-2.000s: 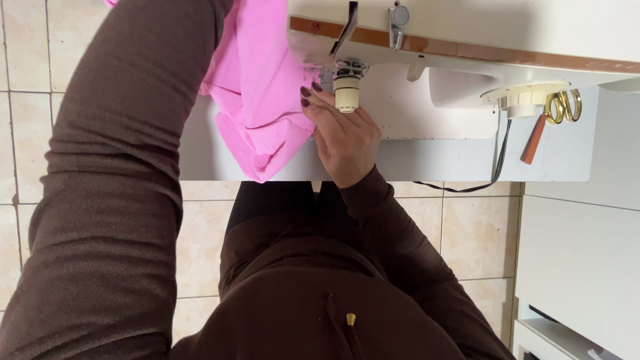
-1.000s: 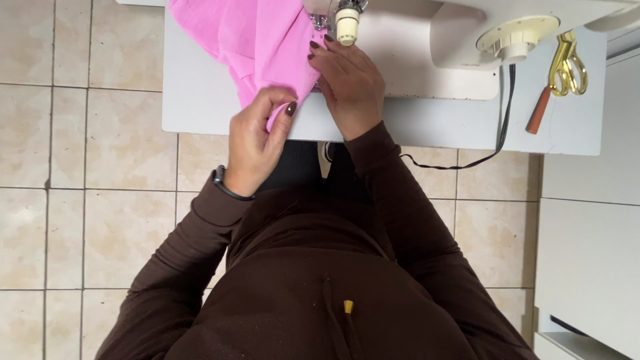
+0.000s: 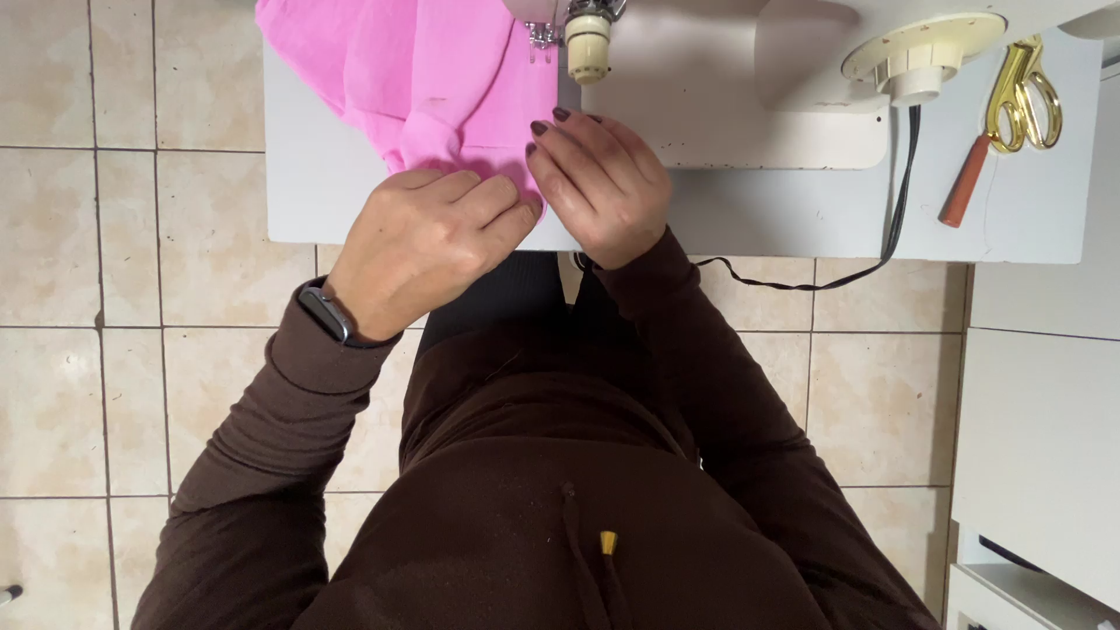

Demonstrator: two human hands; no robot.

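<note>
Pink fabric [image 3: 429,70] lies on the table at the left of the sewing machine [image 3: 691,96], its right edge beside the presser foot [image 3: 542,37]. My left hand [image 3: 437,241] has its fingers curled on the fabric's near end, gripping it close to the table's front edge. At the fabric's right edge is my right hand [image 3: 604,179], its fingers bent and close together, just nearer to me than the machine's cream knob [image 3: 587,48]. Whether those fingertips pinch any fabric cannot be told. The needle is not clearly visible.
Gold-handled scissors [image 3: 1019,105] lie at the right of the white table [image 3: 779,210], next to a small tool with a red-brown handle [image 3: 965,182]. A black cord [image 3: 901,210] hangs from the machine over the front edge. A white cabinet [image 3: 1041,420] stands at the right.
My left hand, out of sight two seconds ago with its arm reaching far forward, came back to the fabric's near end. My right hand has moved a little away from the presser foot, toward me.
</note>
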